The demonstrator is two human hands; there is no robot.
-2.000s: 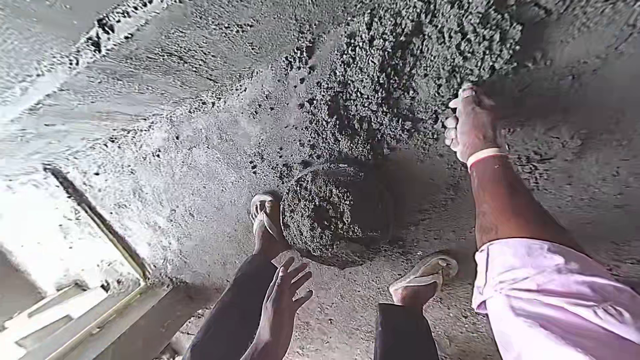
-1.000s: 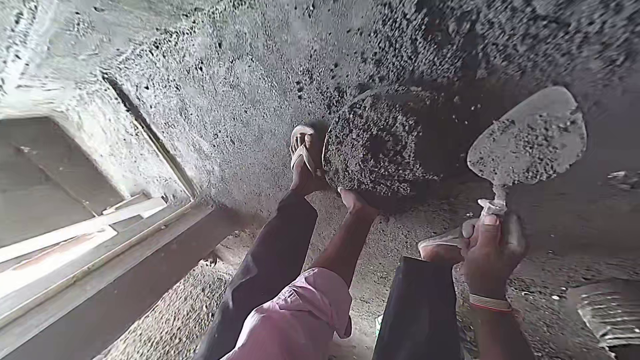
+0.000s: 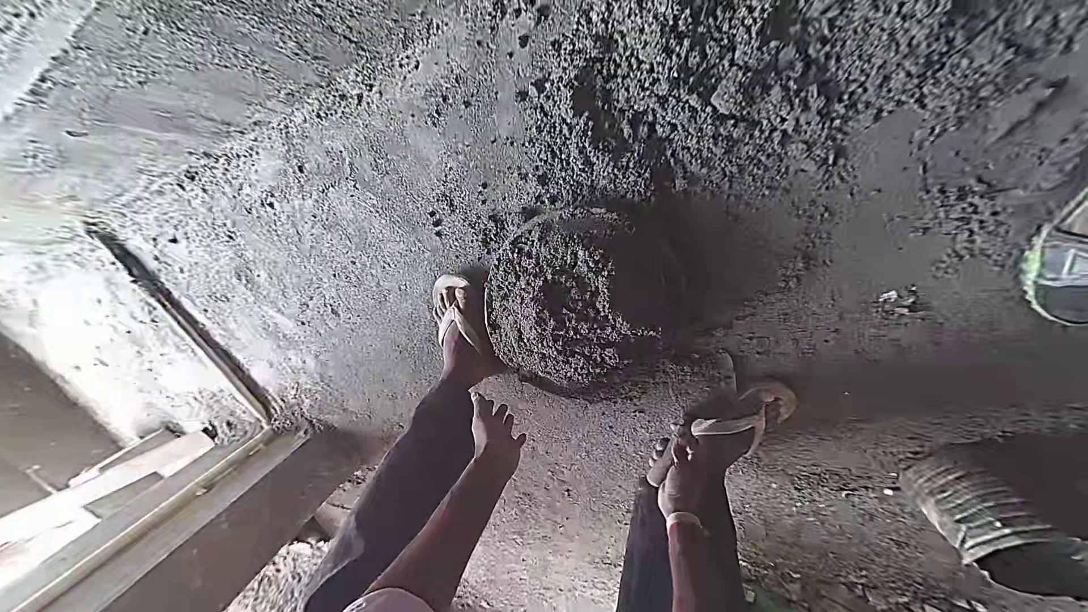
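Observation:
A round pan [image 3: 544, 387] full of grey, crumbly mortar [image 3: 565, 297] stands on the floor between two feet in sandals. Just below the pan, near the left foot, my left hand [image 3: 497, 433] is empty with its fingers apart. My right hand [image 3: 682, 472] is curled in front of the right sandal [image 3: 769, 404], closed around a trowel's handle. The trowel's blade [image 3: 714, 374] is dim and points up toward the pan's lower right; its outline is hard to make out. Above the pan spreads a heap of loose mortar [image 3: 697, 102].
At lower left runs a wooden frame or sill [image 3: 212, 510], with a narrow strip [image 3: 183, 319] above it. A ribbed, hollow container [image 3: 977, 501] lies at lower right. A dark object with a green rim [image 3: 1062, 272] is at the right edge. Small debris [image 3: 901, 299] lies nearby.
A second ago my left hand was at the pan's edge; it has drawn back from it. My right hand has lowered the trowel, which was raised at the right with mortar on its blade.

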